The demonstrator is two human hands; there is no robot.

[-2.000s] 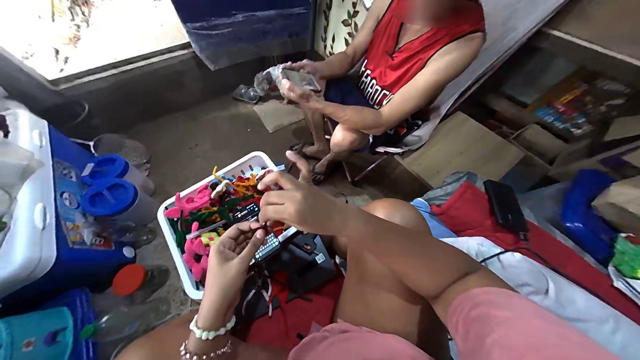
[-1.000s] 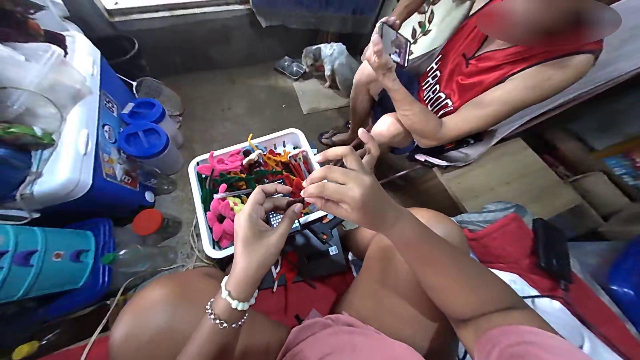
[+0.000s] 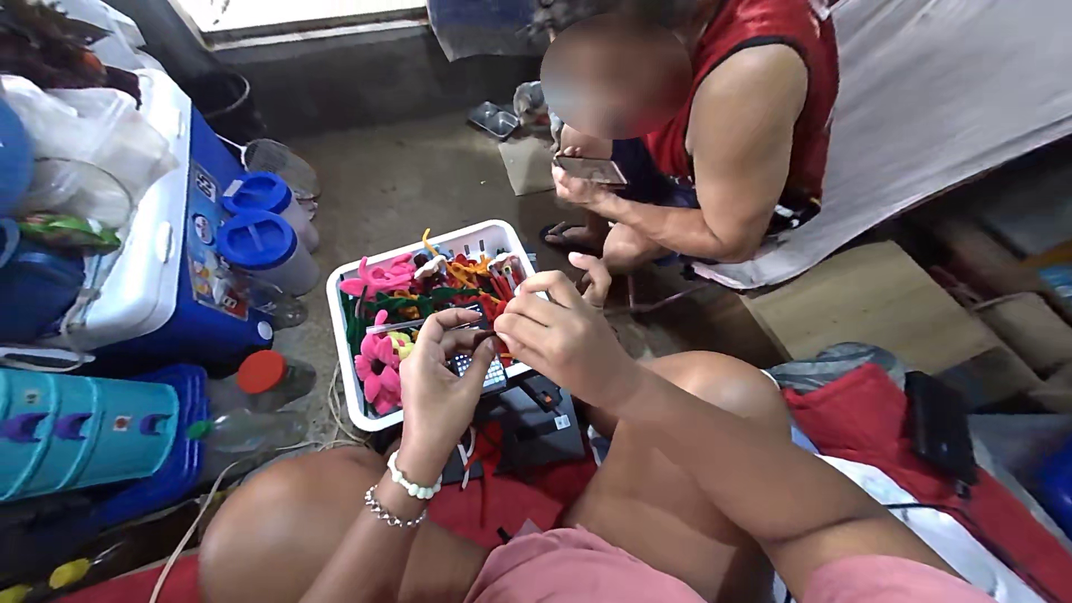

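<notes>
My left hand (image 3: 444,377), with two bracelets at its wrist, pinches a small dark thing (image 3: 483,337) too small to name. The fingertips of my right hand (image 3: 557,335) meet it from the other side. Both hands are over the near right part of a white plastic basket (image 3: 337,335). Pink fuzzy flowers (image 3: 381,368) and green, orange and red fuzzy stems fill the basket. Below my fingers a phone (image 3: 494,374) with a lit keyboard shows partly, the rest hidden by my hands. A black box (image 3: 536,431) lies between my legs and the basket.
Another person in a red sleeveless top (image 3: 816,109) sits ahead, holding a phone (image 3: 592,170). At left are a blue and white cooler (image 3: 180,293), blue-lidded jugs (image 3: 257,239), plastic bottles (image 3: 260,430) and a turquoise drawer unit (image 3: 84,427). A black pouch (image 3: 940,427) lies on red cloth at right.
The other person now leans forward, head lowered over the phone, which was held higher one second ago. My hands stay close together at the basket. The view has shifted.
</notes>
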